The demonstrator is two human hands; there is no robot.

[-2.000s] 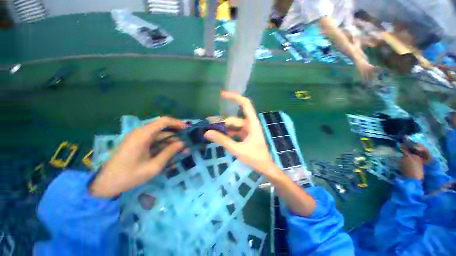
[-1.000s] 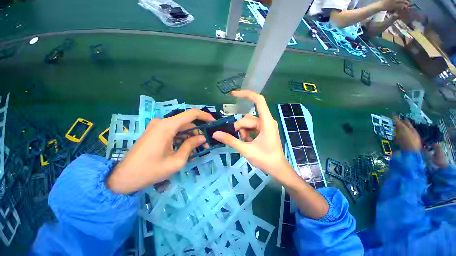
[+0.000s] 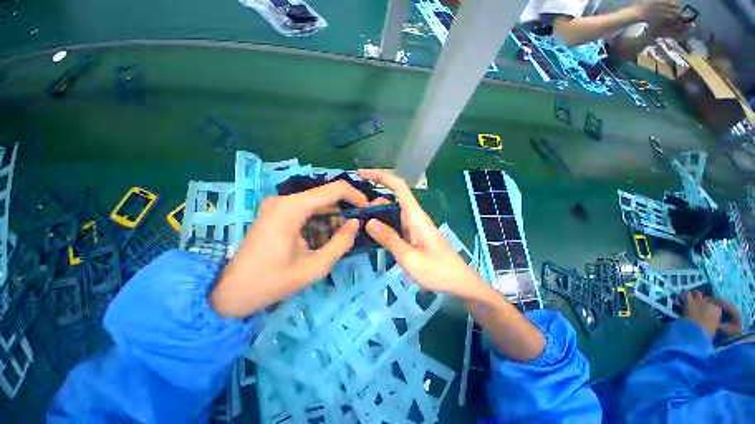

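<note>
My left hand [image 3: 286, 240] and my right hand [image 3: 426, 244] are bare and meet in front of me above the heap of pale blue empty liners [image 3: 331, 339]. Both hold a dark plastic frame [image 3: 358, 213] between thumbs and fingers. The frame is seen nearly edge-on and partly hidden by the fingers. Whether a black pad is on it cannot be told. A sticker sheet [image 3: 499, 232] with rows of black rectangles lies right of my right hand. A black scrap pile shows behind my hands.
Yellow-edged frames [image 3: 134, 207] and many dark frames [image 3: 91, 273] lie at left. A pale metal post [image 3: 464, 79] rises beyond my hands. More frames [image 3: 571, 290] lie at right, beside another person's hands [image 3: 708, 313]. A clear plastic bag [image 3: 286, 15] lies on the far side.
My hands have closed in on the frame, and my raised right index finger has come down near it. Loose frames beyond have shifted left. The neighbour's hands at right have moved lower.
</note>
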